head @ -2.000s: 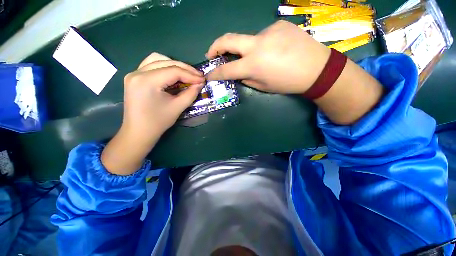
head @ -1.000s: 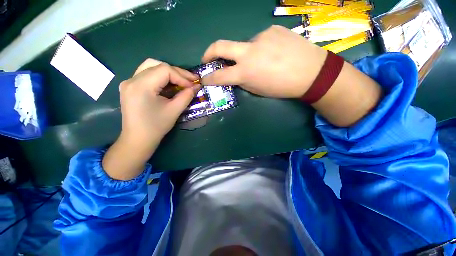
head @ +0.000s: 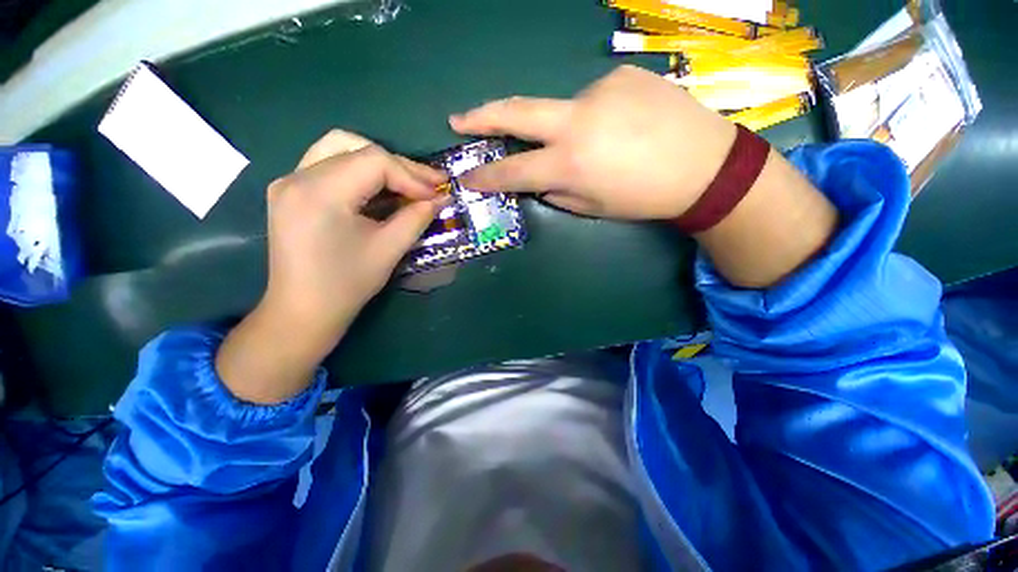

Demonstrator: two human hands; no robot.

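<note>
The phone assembly (head: 482,212) lies on the dark green bench, with bright circuitry, a pale middle and a small green patch at its near right end. My left hand (head: 346,218) covers its left part, with thumb and index finger pinched on a small orange-yellow flex cable (head: 444,188) at the phone. My right hand (head: 614,151) reaches in from the right. Its index finger is stretched out over the phone's far edge and its thumb touches the phone's middle close to my left fingertips. I see nothing held in it. The cable's other parts are hidden by my left hand.
A white notepad (head: 173,140) lies left of the phone. A blue bin (head: 39,223) with white pieces is at the far left. A pile of orange and white flex cables (head: 726,62) and a clear plastic bag (head: 902,101) are at the upper right. A white rail (head: 167,45) runs upper left.
My right index finger has straightened and lifted away from the thumb. My left hand keeps its pinch at the phone. The whole view has shifted slightly, with the bench items a little further left.
</note>
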